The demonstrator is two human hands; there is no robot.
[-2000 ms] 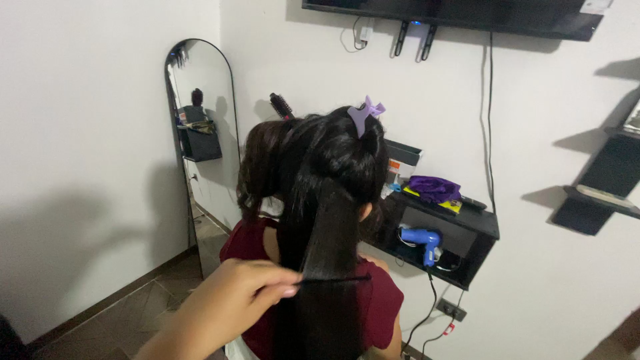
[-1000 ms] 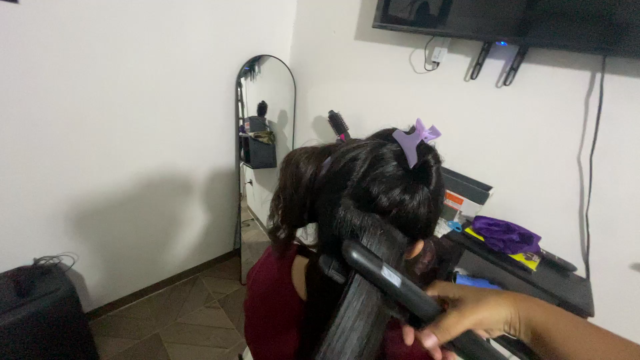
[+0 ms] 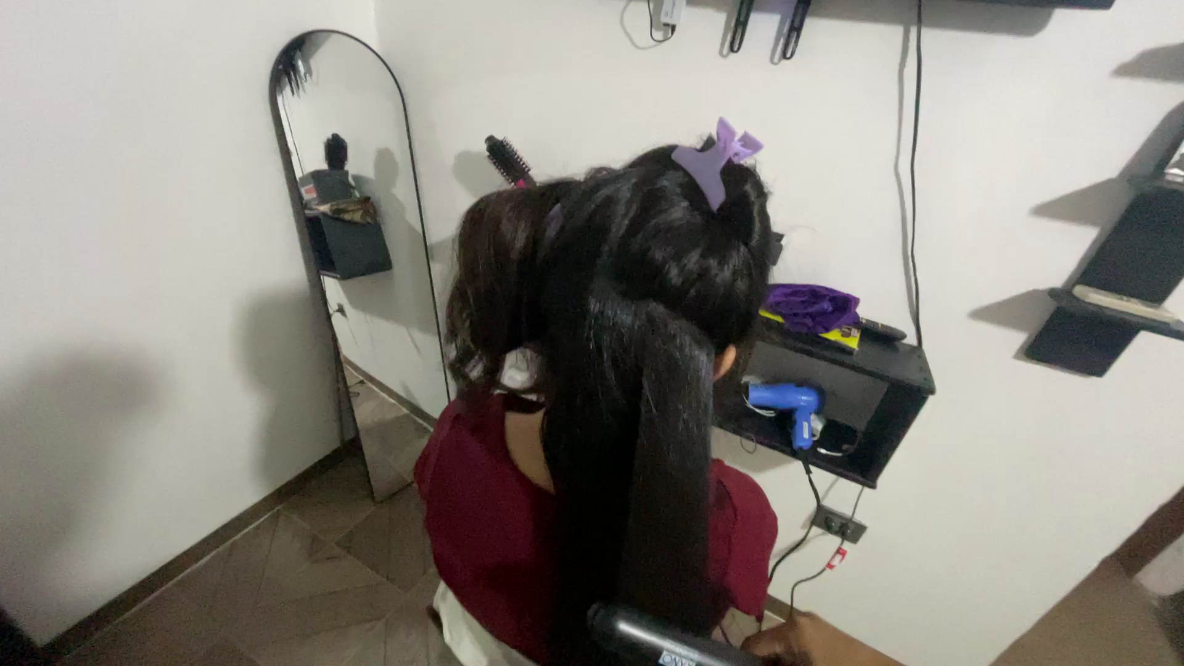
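Note:
At the bottom edge, my right hand (image 3: pixel 794 640) is closed on a black hair straightener (image 3: pixel 661 638). Its barrel lies across the lower end of a smooth, straight section of dark hair (image 3: pixel 673 444). The hair belongs to a seated person in a dark red top (image 3: pixel 490 518), seen from behind. A lilac butterfly hair clip (image 3: pixel 708 171) holds hair up at the crown. Another gathered bunch of hair (image 3: pixel 499 277) hangs at the left side of the head. My left hand is out of the frame.
An arched mirror (image 3: pixel 427 268) leans at the left wall. Right of the person, a black wall shelf (image 3: pixel 902 365) holds a blue hair dryer (image 3: pixel 786 400) and a purple cloth (image 3: pixel 814 307). Cords run to a wall outlet (image 3: pixel 840 524). A round brush (image 3: pixel 507 159) stands beyond the head.
The straightener has moved down the hair section from near the head to its lower part. Two seconds ago a hand held a dark comb-like tool at the hair; neither shows now.

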